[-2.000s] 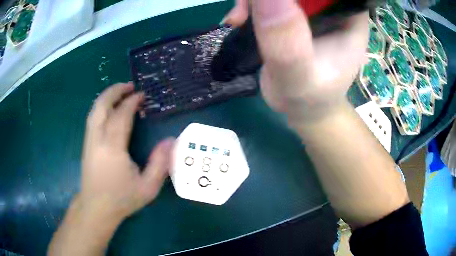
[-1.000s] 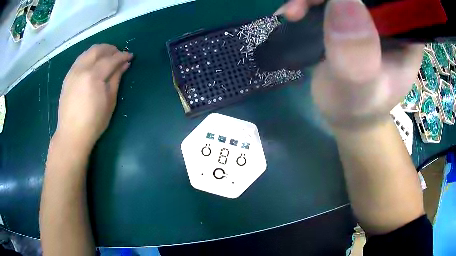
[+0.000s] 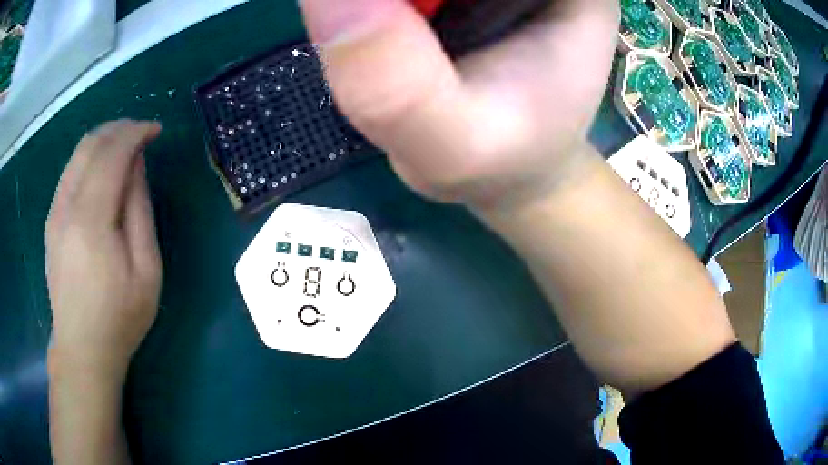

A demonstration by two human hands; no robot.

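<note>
A white hexagonal housing (image 3: 316,281) lies flat on the dark green mat, its side with rings, a figure-8 outline and four small dark rectangles facing up. The black screw tray (image 3: 272,127) lies beyond it, with small screws in its holes; its right end is hidden behind my right hand. My right hand (image 3: 481,118) is closed around the electric screwdriver (image 3: 490,23), whose black body and a bit of red show at the top edge; its tip is hidden. My left hand (image 3: 104,236) rests at the left, empty, fingers close together but not closed, touching neither housing nor tray.
Several open housings with green circuit boards (image 3: 658,100) stand grouped at the upper right. Another closed white housing (image 3: 655,186) lies below them, partly behind my right forearm. A black cord (image 3: 772,195) runs along the right edge. A raised pale strip (image 3: 118,50) borders the mat's far left.
Since two seconds ago my left hand has let go of the tray's edge and moved left, away from the housing. My right hand still holds the screwdriver over the tray's right end. The camera view has shifted.
</note>
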